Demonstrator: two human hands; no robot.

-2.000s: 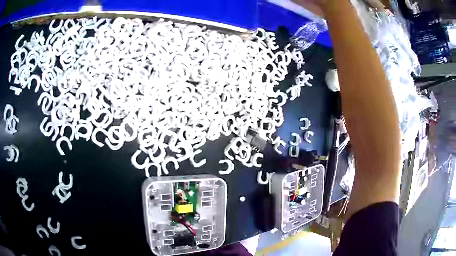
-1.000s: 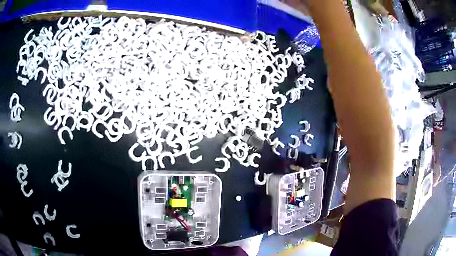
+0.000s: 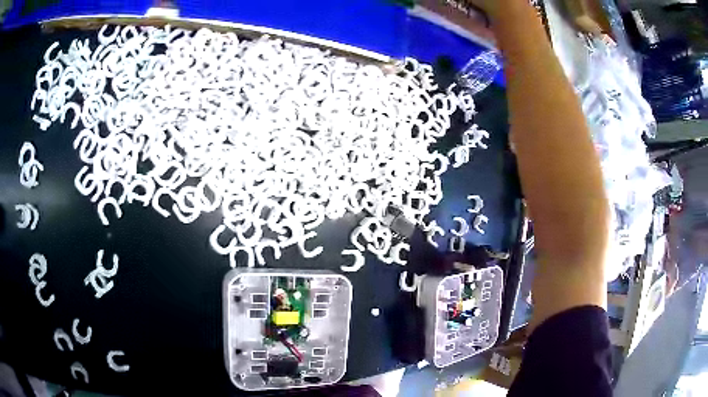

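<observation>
A white housing (image 3: 237, 329) lies open on the dark bench near its front edge. It holds a green circuit board (image 3: 299, 301) with a yellow block, red and dark wires and a black module (image 3: 281, 367) at the bottom. A second open housing (image 3: 472, 339) with a board stands to its right. My right forearm reaches up past the right side of the bench; my right hand is cut off by the top edge, so its grip is hidden. My left hand is not in view.
A large heap of white U-shaped pieces (image 3: 256, 124) covers the bench's far part, with strays at left. Small grey block parts (image 3: 400, 222) lie at its right. A blue-edged surface (image 3: 310, 29) is behind. Bundled clear bags (image 3: 621, 147) are at right. A carton (image 3: 503, 366) is below right.
The view has shifted slightly. My right forearm stays stretched toward the top edge and has moved slightly left in the picture since the first frame. The housings have not visibly moved on the bench.
</observation>
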